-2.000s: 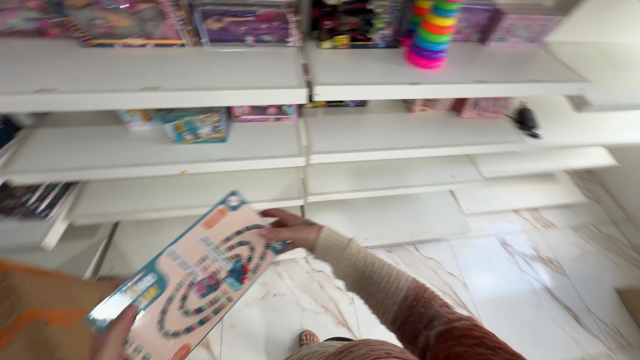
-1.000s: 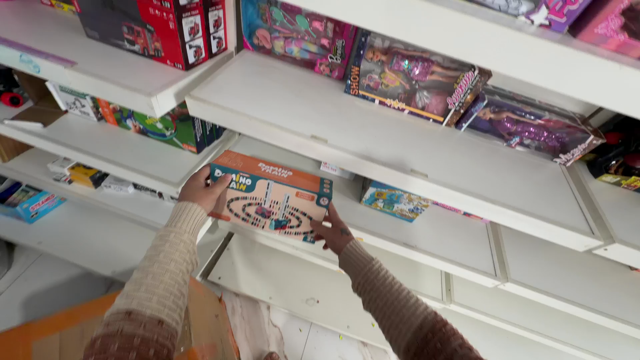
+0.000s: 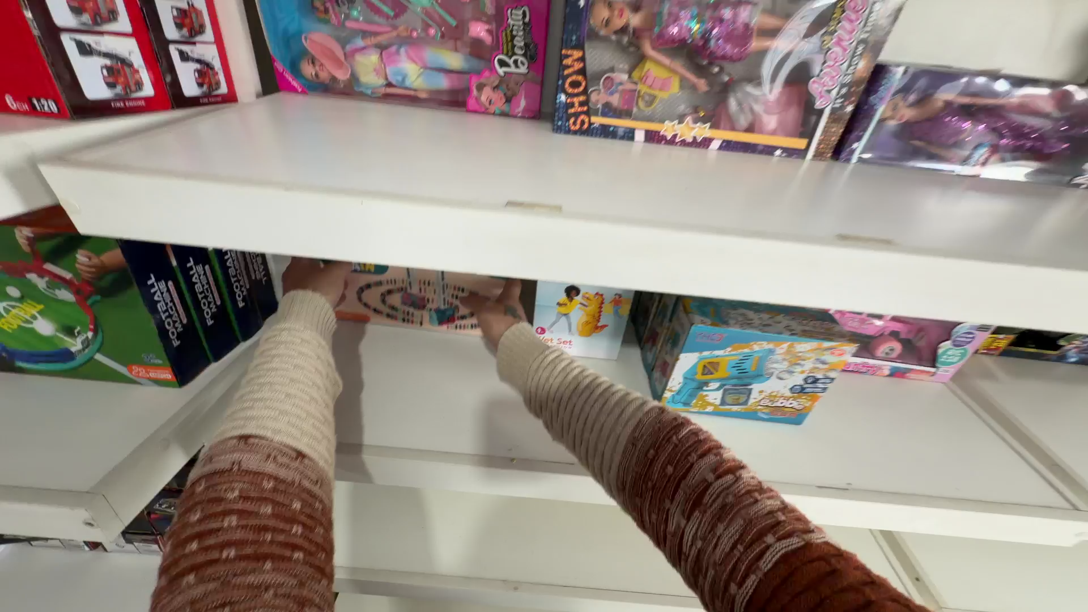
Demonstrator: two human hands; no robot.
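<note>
In the head view, a flat domino train game box point(image 3: 412, 299) stands upright at the back of the second white shelf point(image 3: 408, 387), its upper part hidden by the shelf above. My left hand point(image 3: 313, 276) grips the box's left end. At its right end is my right hand point(image 3: 497, 308), fingers on the front face near the edge. Just right of that hand stands a white boxed set with a yellow dinosaur picture point(image 3: 582, 319). Farther right, a blue bubble toy box point(image 3: 752, 374) sits nearer the shelf front.
The upper shelf's thick front edge point(image 3: 425, 223) runs low over my hands. Several doll boxes point(image 3: 697, 76) stand on that shelf. Football game boxes point(image 3: 85, 306) are at left, below red fire engine boxes point(image 3: 110, 59). A pink toy box point(image 3: 905, 344) lies at right.
The domino box, held out in front of the shelves one second ago, is now inside the second shelf, under the upper one, with both hands still on it. The view has moved closer.
</note>
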